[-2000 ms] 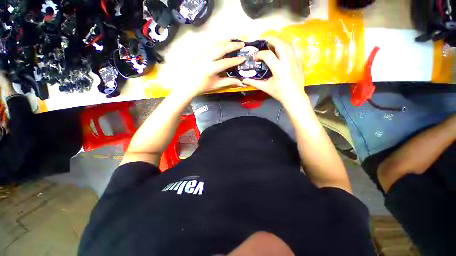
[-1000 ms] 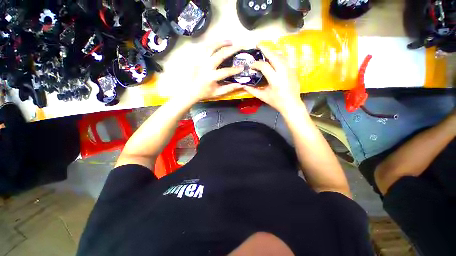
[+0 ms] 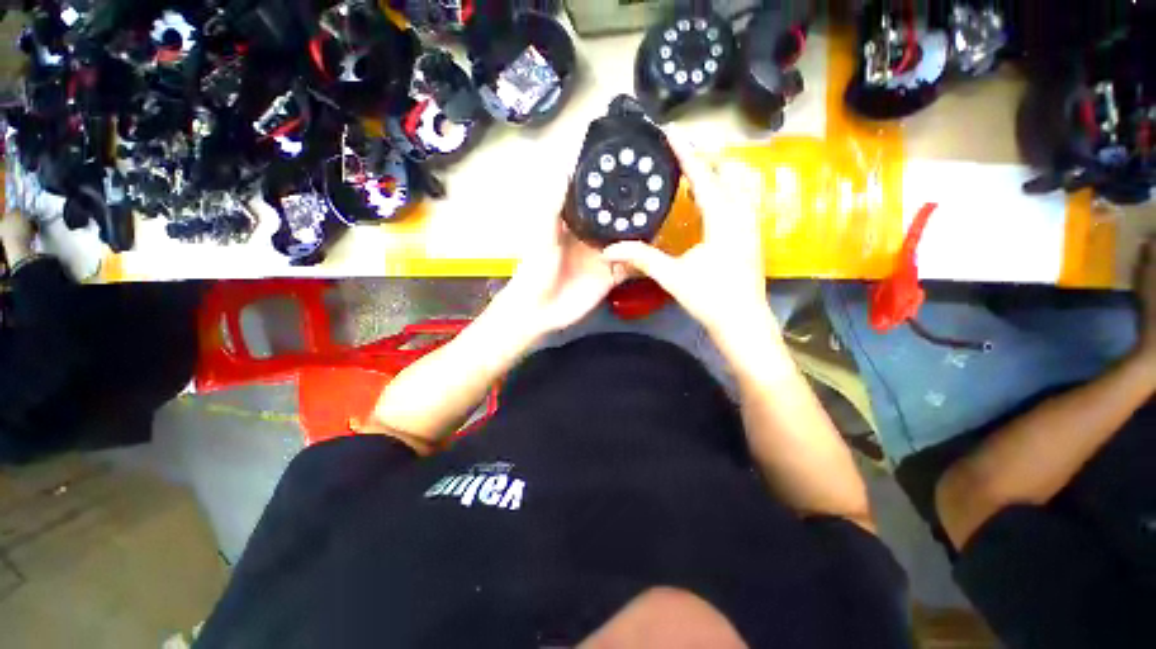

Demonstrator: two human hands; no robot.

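A black camera unit (image 3: pixel 624 190) with a ring of pale dots on its face is held up at the bench's front edge, face towards me. My left hand (image 3: pixel 577 273) grips its lower left side, with the fingers mostly hidden behind it. My right hand (image 3: pixel 697 247) is at its lower right, with the thumb near the bottom edge and a finger along the right side. The inside of the unit is hidden.
Part-built black units (image 3: pixel 190 127) crowd the bench at left. Another black unit with a dotted ring (image 3: pixel 691 55) lies at the rear, with more units at right. A red air blow gun (image 3: pixel 898 289) hangs at the front edge. A neighbour's arm (image 3: pixel 1052 425) is at right.
The unit was low on the bench with its silvery inside showing; now it is raised and turned, dotted face showing. My left hand has moved below it. The view has shifted slightly.
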